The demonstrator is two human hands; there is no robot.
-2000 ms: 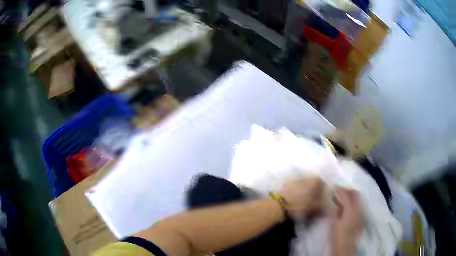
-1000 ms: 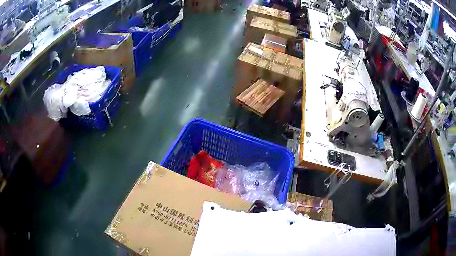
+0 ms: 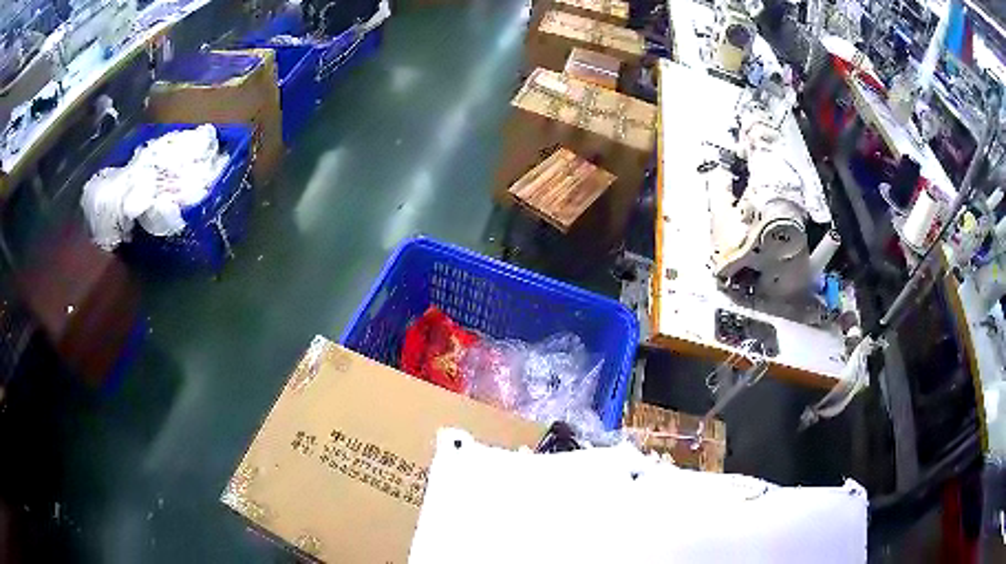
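Note:
Neither of my hands is in the picture. Nearest in front of me is the white-covered pressing table (image 3: pixel 640 518), cut off by the bottom edge. A closed cardboard carton (image 3: pixel 353 452) with Chinese print stands at its left side, partly behind the white cover. Beyond them is a blue plastic crate (image 3: pixel 524 289) holding a red item (image 3: pixel 437 350) and crumpled clear plastic (image 3: pixel 541 372). A small dark object (image 3: pixel 560 437) shows at the table's far edge; I cannot tell what it is.
A sewing machine (image 3: pixel 767 226) stands on a white wood-edged table (image 3: pixel 684 259) at right. Stacked cartons (image 3: pixel 585 105) and a wooden-topped stool (image 3: pixel 563 187) stand left of it. Across the green floor (image 3: pixel 298 275), another blue crate (image 3: pixel 226 209) holds white cloth (image 3: pixel 154 185).
Two seconds ago both hands and white cloth were in view over the table; now they are out of picture. The view has turned toward the aisle, then shifted only slightly in the last second.

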